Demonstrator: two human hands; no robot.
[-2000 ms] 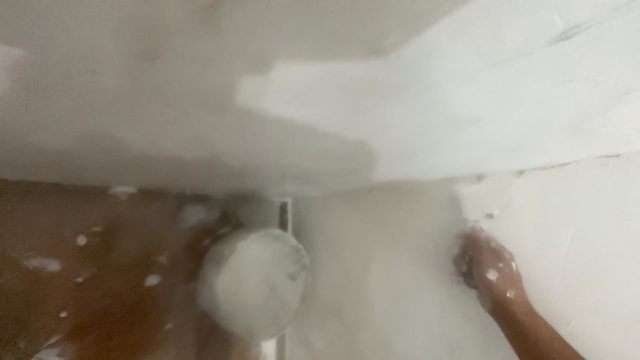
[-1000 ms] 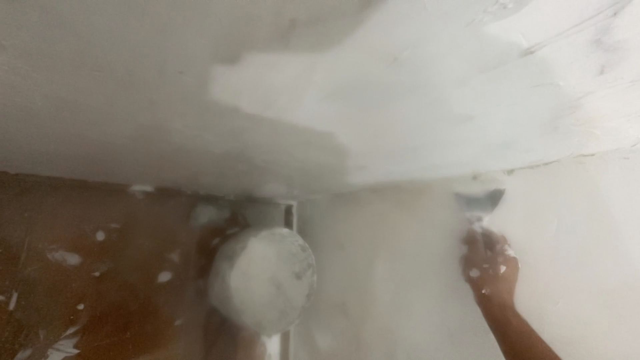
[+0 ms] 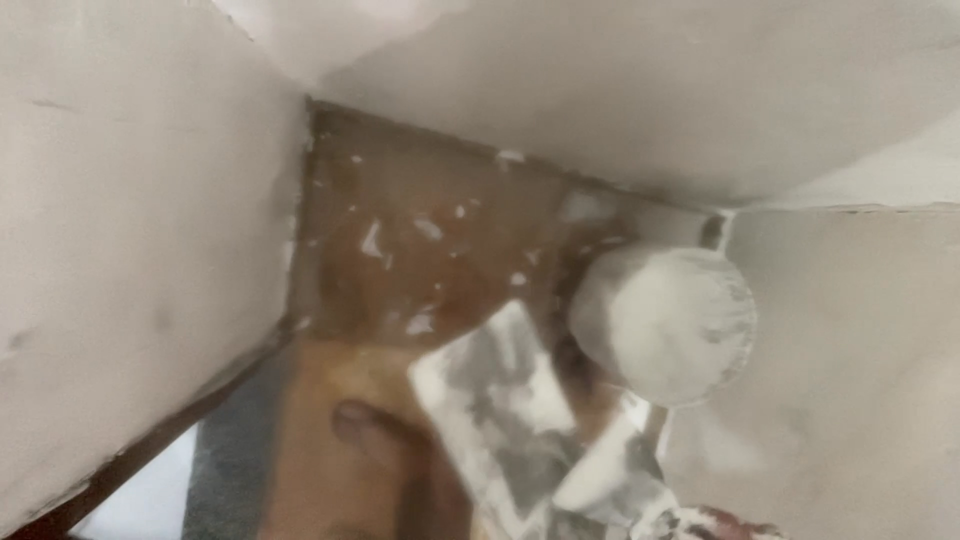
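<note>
At the bottom edge, right of centre, my right hand (image 3: 727, 525) is partly in view, smeared with white compound and closed around a putty knife. The knife's wide, coated blade (image 3: 611, 476) points up and left, against or just over a flat rectangular plate (image 3: 499, 405) streaked with white and grey. What holds the plate is out of view; my left hand cannot be seen. Above the knife stands a round bucket (image 3: 679, 326) filled with white compound. The picture is blurred.
Pale walls rise at the left (image 3: 150, 225) and along the top (image 3: 562, 90), meeting in a corner. White splatters dot the brown floor (image 3: 405, 277). What looks like a bare foot (image 3: 360, 424) is below. A dark strip edges the left wall's base.
The view has swung left. My right hand, with the putty knife, was at the wall on the right and is now at the bottom edge by the plate, which has come into view.
</note>
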